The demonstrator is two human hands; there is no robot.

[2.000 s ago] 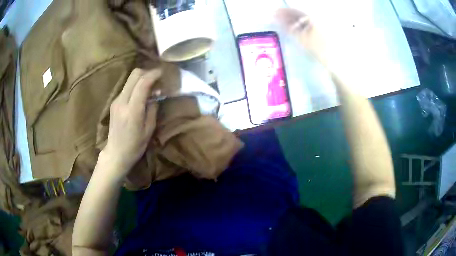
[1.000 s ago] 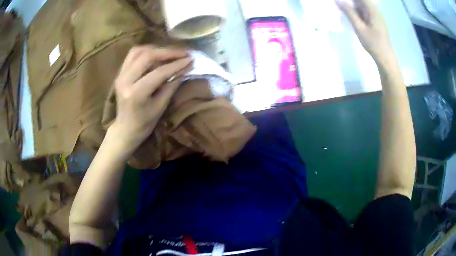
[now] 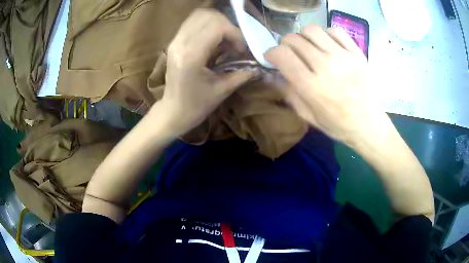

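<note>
The brown jacket (image 3: 123, 51) lies bunched on the white table, with one end hanging over the wearer's lap. A white pad (image 3: 253, 33) stands edge-on at its seam, between the hands. My left hand (image 3: 203, 72) grips the brown cloth at the seam, left of the pad. My right hand (image 3: 321, 77) has its fingertips on the pad and seam edge from the right. Both hands are somewhat blurred, and the fingers partly hide the seam.
A smartphone (image 3: 350, 31) lies on the white table (image 3: 411, 77), right of the metal machine bed (image 3: 283, 23). Another white oval piece (image 3: 405, 18) lies at the upper right. More brown garments (image 3: 67, 164) are piled at the lower left on a yellow frame (image 3: 36, 251).
My right hand has come back from the far right of the table to the pad and seam. The view has shifted, so the phone and machine sit higher in it.
</note>
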